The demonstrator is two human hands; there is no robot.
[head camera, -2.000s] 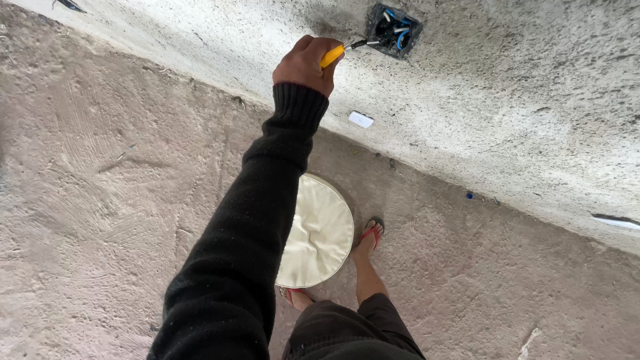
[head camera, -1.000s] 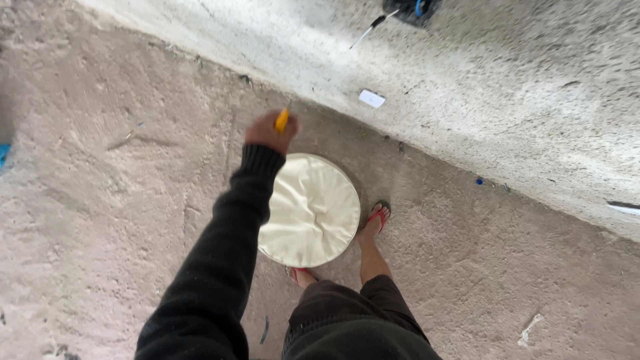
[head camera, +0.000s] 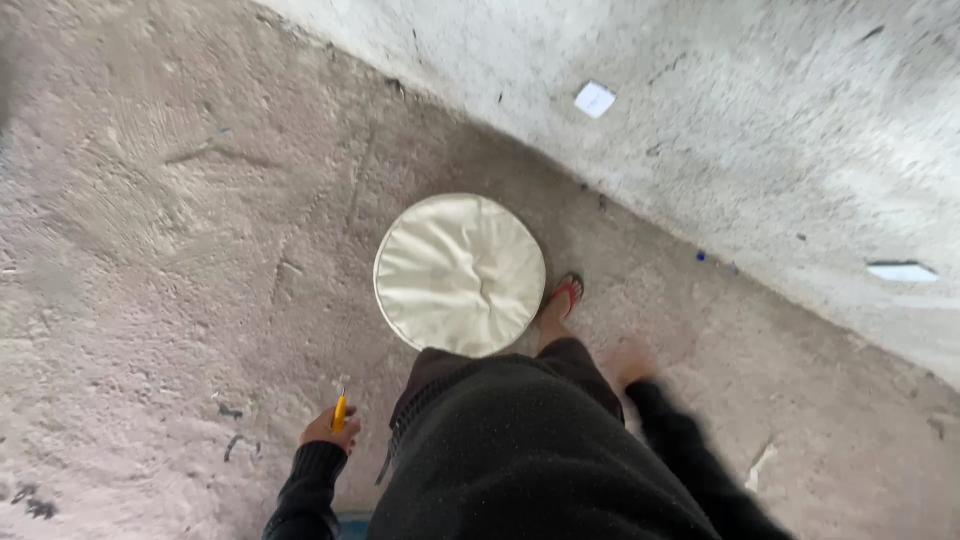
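Note:
My left hand (head camera: 330,430) is low at the left, closed around a small screwdriver (head camera: 340,413) with a yellow handle, its thin metal tip pointing up in the view. Over the floor to the right of my body, my right hand (head camera: 630,361) is badly blurred, so its fingers and anything in them cannot be made out. A round cream-coloured cushioned seat (head camera: 459,274) with a creased cover stands on the floor in front of me, between the two hands and beyond them.
A rough plastered wall (head camera: 720,142) runs diagonally along the upper right. On it are a small white plate (head camera: 595,100) and another white plate (head camera: 901,271). My foot in a red-strapped flip-flop (head camera: 568,292) is beside the seat. Debris (head camera: 230,411) lies on the rough concrete floor.
The hand with the yellow-handled screwdriver has moved from the wall box with blue wires, back past the seat to beside my body. The right hand has come into view. The view has shifted.

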